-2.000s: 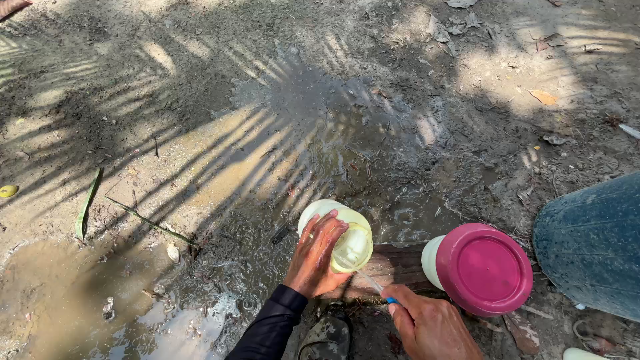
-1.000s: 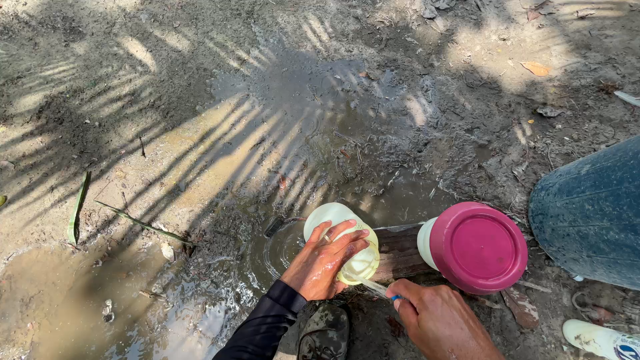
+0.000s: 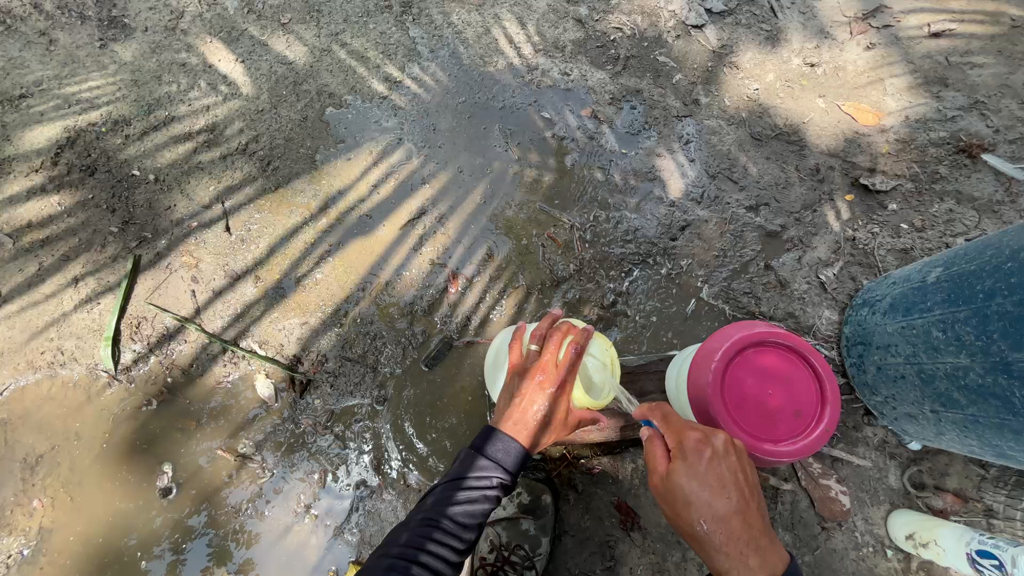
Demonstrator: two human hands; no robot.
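My left hand [image 3: 548,384], with a ring on one finger, holds a pale yellow-white plastic container [image 3: 596,372] tilted on its side, its rim facing right. My right hand [image 3: 712,488] is closed around a small blue-tipped item [image 3: 649,425], mostly hidden in the fist. Clear water [image 3: 626,398] streams between that item and the container's rim. Just right of the container, a white tub with a magenta lid [image 3: 772,392] stands close to my right hand. A piece of wood [image 3: 608,428] lies under and beside the container.
At the right edge is a large blue plastic barrel [image 3: 944,336]. A white bottle with a label [image 3: 952,540] lies at the bottom right. Muddy puddles [image 3: 200,472] spread over the ground. My shoe [image 3: 516,532] stands below my left hand. A green leaf strip [image 3: 120,316] lies left.
The container stays in my left hand, and my left fingers have shifted over it. Ripples show in the puddle beside it. More of the white bottle has come into view at the bottom right.
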